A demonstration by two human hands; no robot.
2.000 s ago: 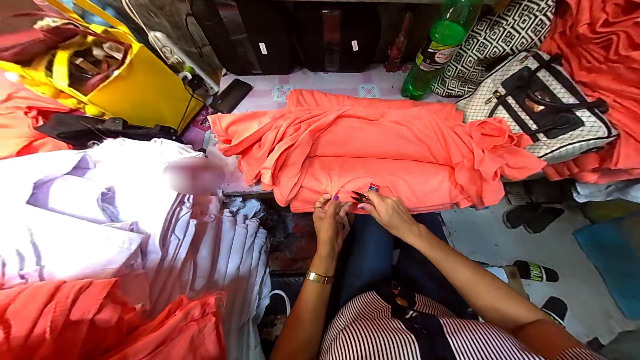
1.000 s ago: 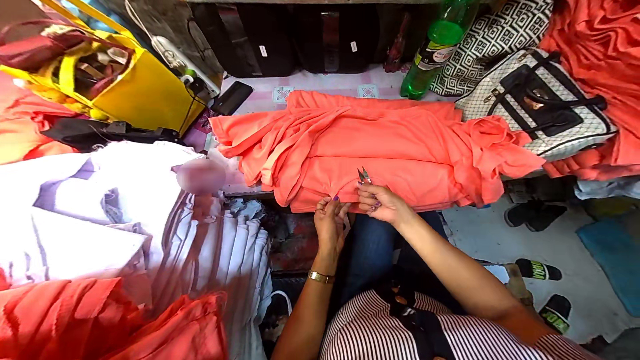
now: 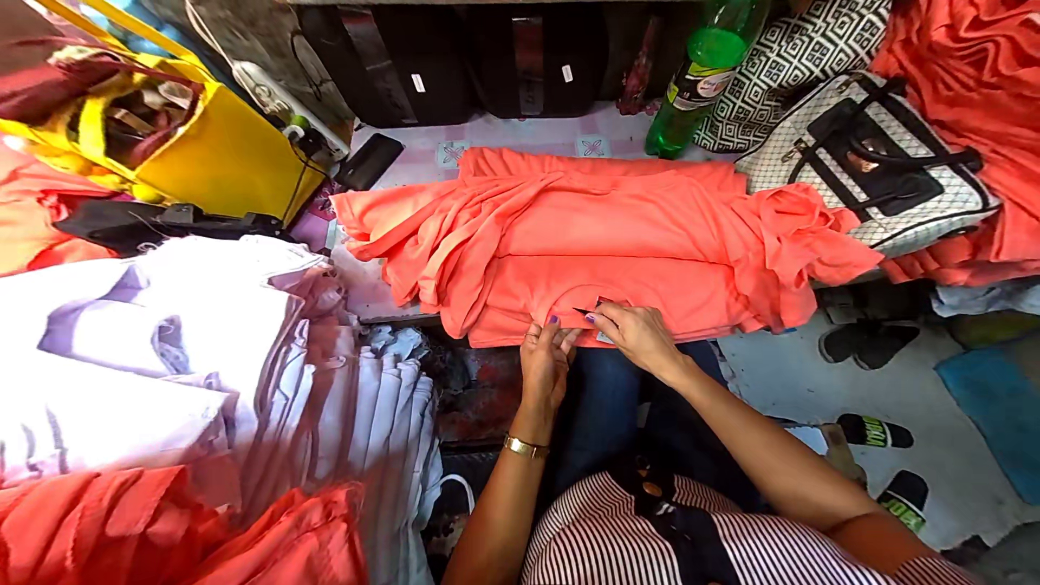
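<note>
Coral knit garments lie piled on the table in front of me. My left hand pinches the near edge of the top garment, close to its curved neckline. My right hand holds a small dark pointed tool, which looks like thread snips, just right of the left fingertips. Its tip points left over the coral cloth, and the fingers cover most of it. A small pale label shows under the right hand.
Stacked white garments and red cloth fill the left side. Behind the pile are a black phone, a green bottle and a checked handbag. A yellow bag stands back left, beside a power strip.
The tool in my right hand pointed up, away from the cloth, one second ago; now it points left beside my left fingertips. My left hand has stayed at the garment's near edge.
</note>
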